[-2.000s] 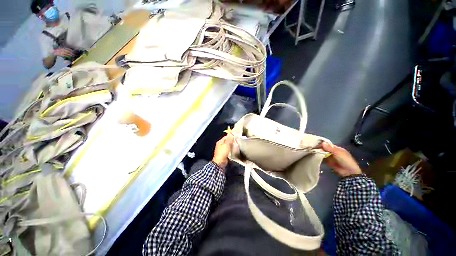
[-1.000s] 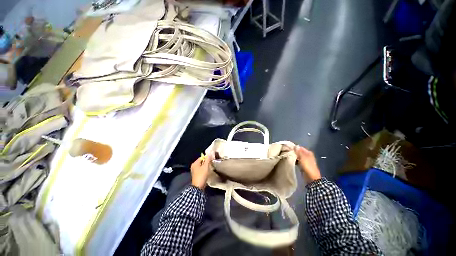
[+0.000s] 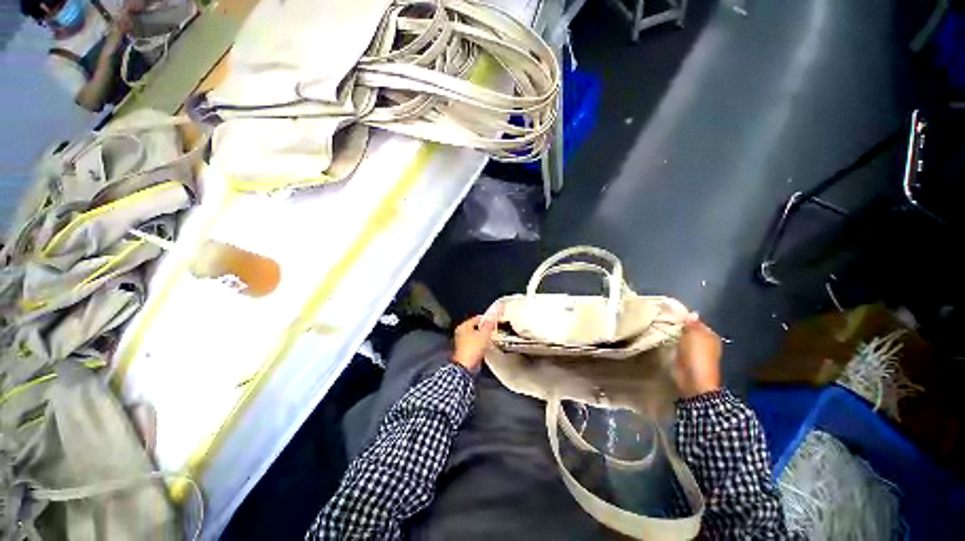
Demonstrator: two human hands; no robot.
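A beige tote bag (image 3: 571, 365) is held over my lap, its mouth facing up and narrowed. One loop handle stands up at the far side and the other hangs down towards me. My left hand (image 3: 472, 340) grips the left corner of the mouth. My right hand (image 3: 698, 357) grips the right corner; its fingers are slightly blurred. An amber glue bottle (image 3: 238, 268) lies on the white table at the left, touched by neither hand.
The white table (image 3: 307, 248) runs along my left. It bears a stack of bags (image 3: 296, 63) with bunched handles and a pile of bags with yellow edges (image 3: 106, 227). A blue bin of pale scraps (image 3: 836, 486) stands at right. A person sits across the table.
The bag's mouth was wide open and is now narrower, its far side nearer the front one. Both hands still hold the corners. The camera view has shifted.
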